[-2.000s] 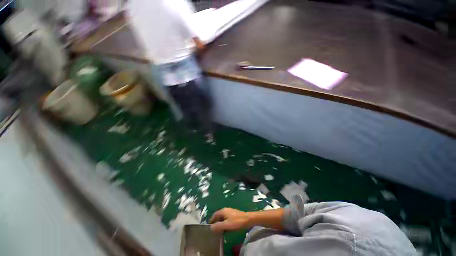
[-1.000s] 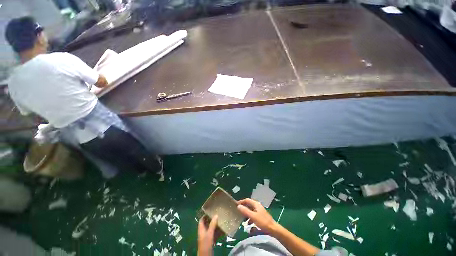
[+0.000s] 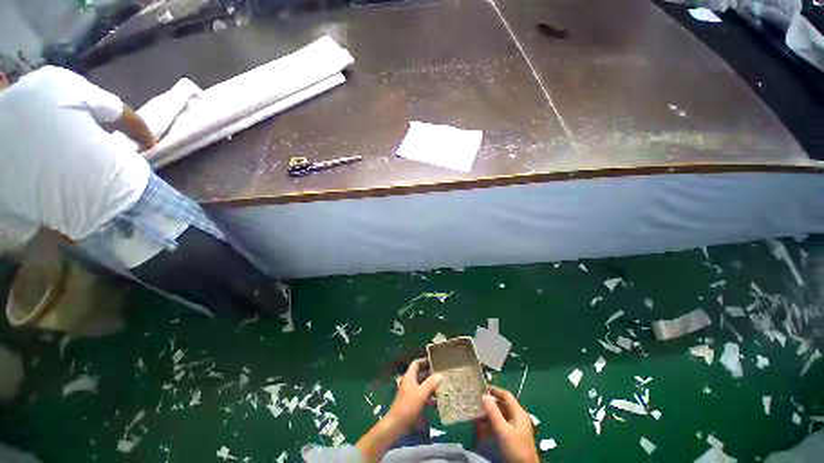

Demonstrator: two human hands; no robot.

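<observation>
A shallow brown pin box (image 3: 458, 380) is held above the green floor at the bottom centre. It is open, with pale, glinting contents in its nearer part; single pieces are too small to tell. My left hand (image 3: 412, 396) grips its left side, with the thumb at the rim. My right hand (image 3: 508, 423) holds its lower right side, with the thumb on the edge.
A long brown-topped table (image 3: 623, 99) stands ahead, with shears (image 3: 323, 165), a white paper sheet (image 3: 440, 146) and a long white roll (image 3: 253, 95) on it. A person (image 3: 81, 172) leans over its left end beside an off-white bin (image 3: 36, 294). Scraps litter the floor.
The view has swung round from the floor and bins to face the table. The box, first at my right hand, is now between both hands and has turned more upright in view.
</observation>
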